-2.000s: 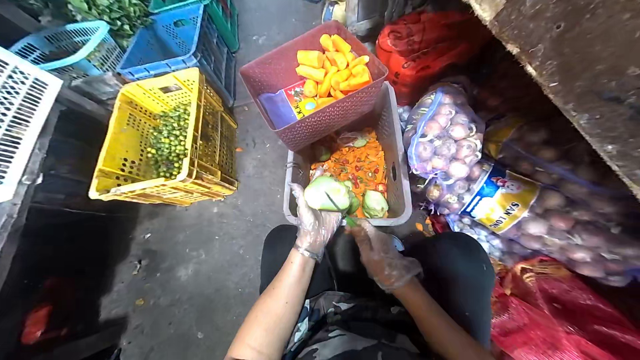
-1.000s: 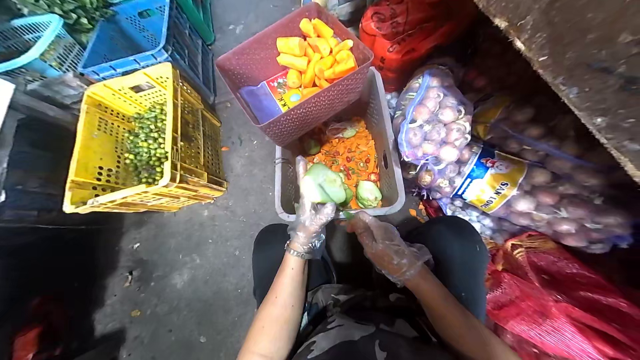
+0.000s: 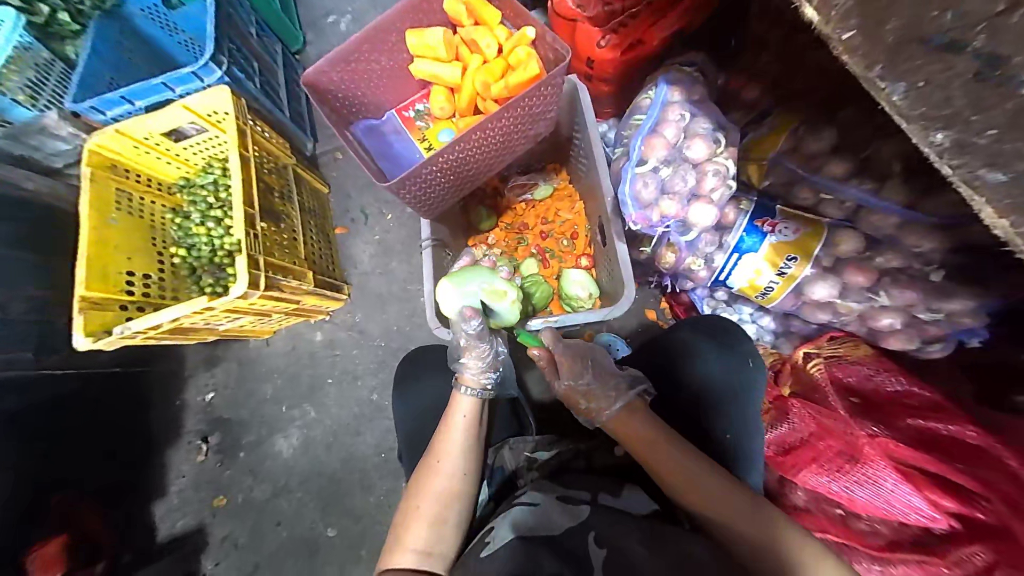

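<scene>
My left hand (image 3: 478,346), in a clear plastic glove, holds a pale green chayote (image 3: 480,296) over the near left edge of a grey plastic crate (image 3: 620,296). To its right, my right hand (image 3: 588,376), also gloved, grips a tool by its green handle (image 3: 528,338); its blade cannot be made out. Inside the crate lie orange peelings (image 3: 552,220), red bits and darker green chayotes (image 3: 578,290). A maroon plastic basket (image 3: 480,156) of peeled carrots (image 3: 476,60) rests tilted across the crate's far end.
At left stands a yellow crate (image 3: 292,232) with small green fruits (image 3: 204,228), near a blue crate (image 3: 140,60). Mesh bags of onions (image 3: 680,152) and a red mesh sack (image 3: 888,456) lie at right. A rough-edged brown surface (image 3: 944,88) overhangs the upper right.
The chayote in my left hand is turned to lie more sideways. My right hand stays close beside it, with the green handle now showing more plainly. The view has shifted slightly.
</scene>
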